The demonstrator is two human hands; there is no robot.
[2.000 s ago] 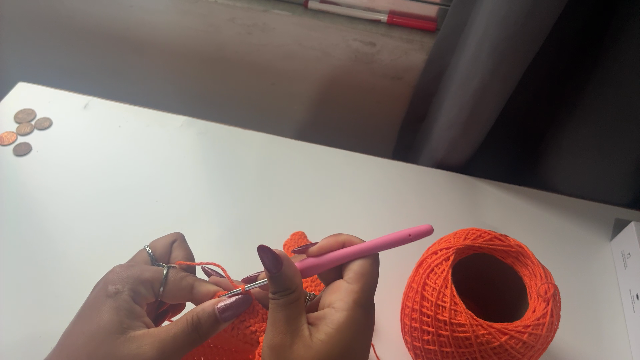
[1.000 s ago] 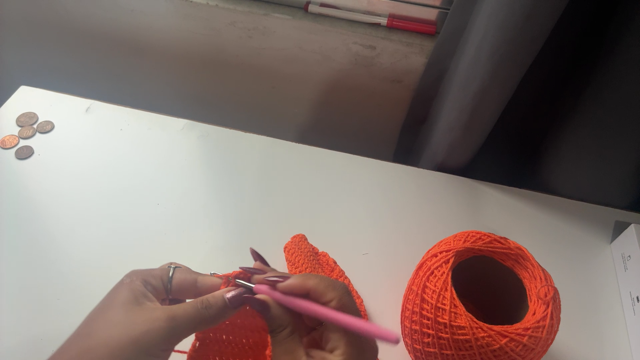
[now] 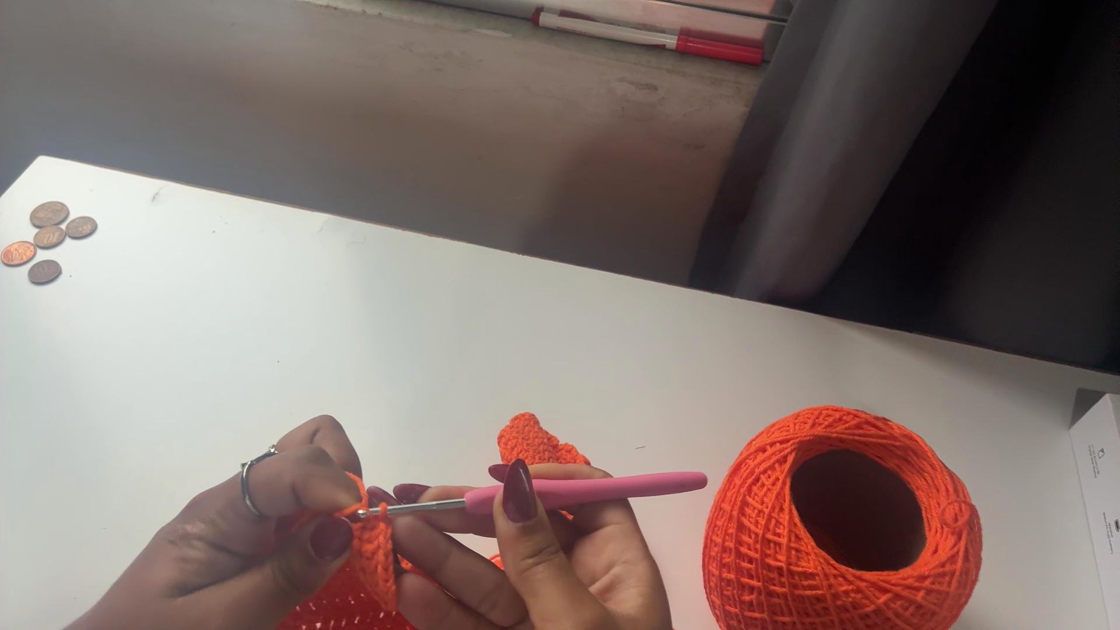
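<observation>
My left hand (image 3: 262, 516), with silver rings on a finger, pinches the edge of an orange crocheted piece (image 3: 374, 560) between thumb and fingers. In my right hand (image 3: 560, 551) is a crochet hook with a pink handle (image 3: 612, 486); its metal shaft points left, and the tip is at the stitches beside my left thumb, with orange yarn around it. Behind my right hand, another part of orange crochet (image 3: 534, 440) lies on the table; whether it joins the held piece is hidden. The ball of orange yarn (image 3: 735, 525) sits to the right, its hollow centre showing.
Several coins (image 3: 50, 236) lie at the far left of the white table (image 3: 350, 332). A white box (image 3: 1098, 499) stands at the right edge. Beyond the table are a ledge with a red-capped marker (image 3: 647, 35) and a grey curtain (image 3: 822, 149).
The hook's handle, angled down to the right one second ago, now points slightly up to the right. My right hand has turned, showing more of its palm. The yarn ball has stayed put.
</observation>
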